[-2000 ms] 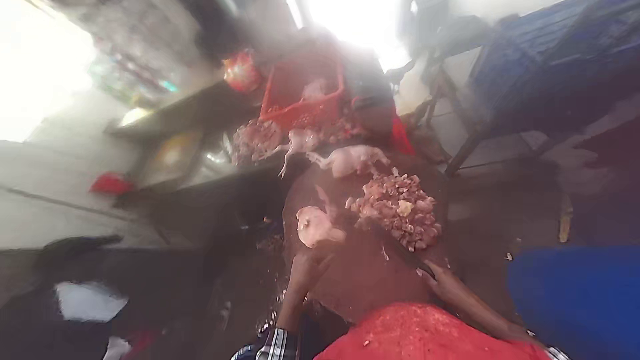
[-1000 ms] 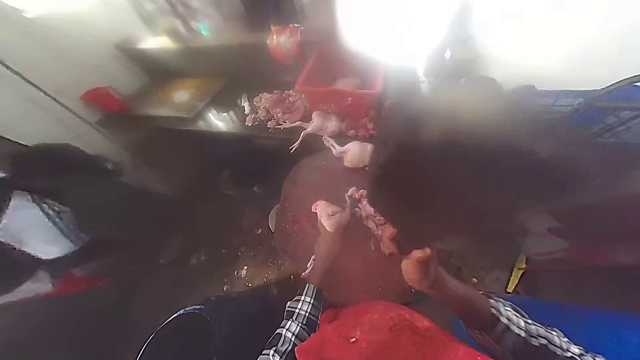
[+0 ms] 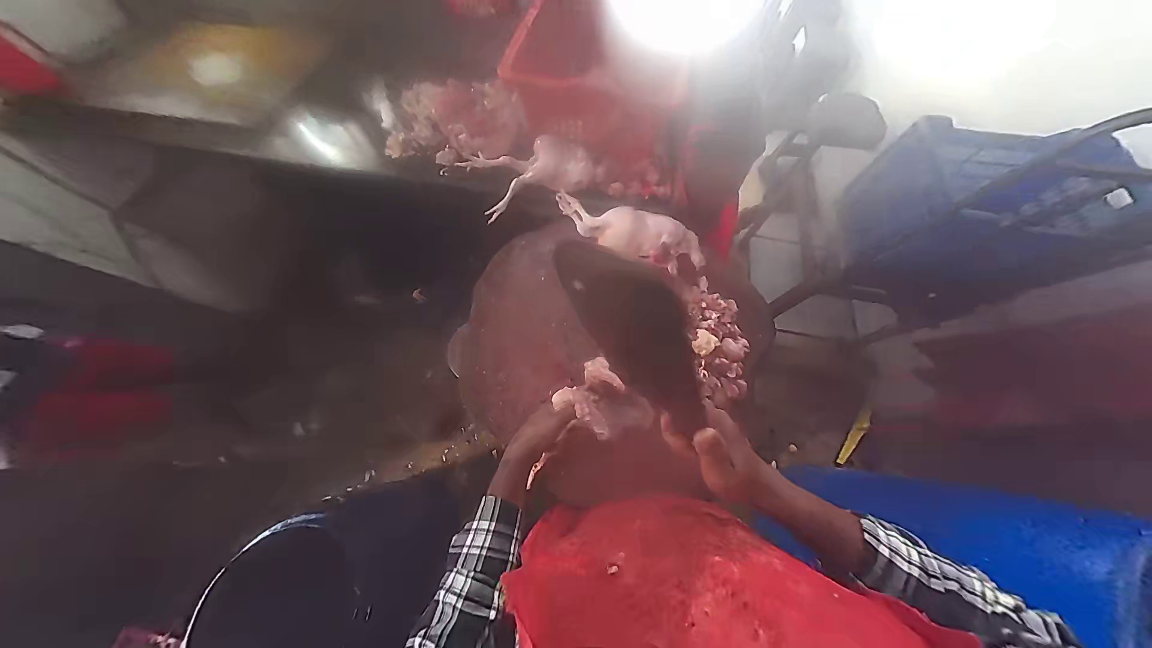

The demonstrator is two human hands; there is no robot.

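Observation:
My right hand (image 3: 724,454) grips a large dark cleaver (image 3: 634,315), its broad blade raised over a round chopping block (image 3: 513,333). On the block my left hand (image 3: 540,436) holds a piece of raw poultry (image 3: 603,400). Right of the blade, partly hidden by it, lies a heap of chopped meat (image 3: 720,346). A plucked whole bird (image 3: 639,229) rests at the block's far edge. Another plucked bird (image 3: 558,164) with its legs stretched out lies beyond it on the left.
Behind the birds are a red plastic crate (image 3: 585,90) and a pile of meat pieces (image 3: 459,117). A blue crate (image 3: 954,198) stands at the far right. Near me are a blue drum (image 3: 990,540) on the right and a dark rimmed container (image 3: 270,576) on the left.
The cleaver now shows broadly above the block. A long strip of meat seen between my hands a second ago no longer shows there. The view has shifted.

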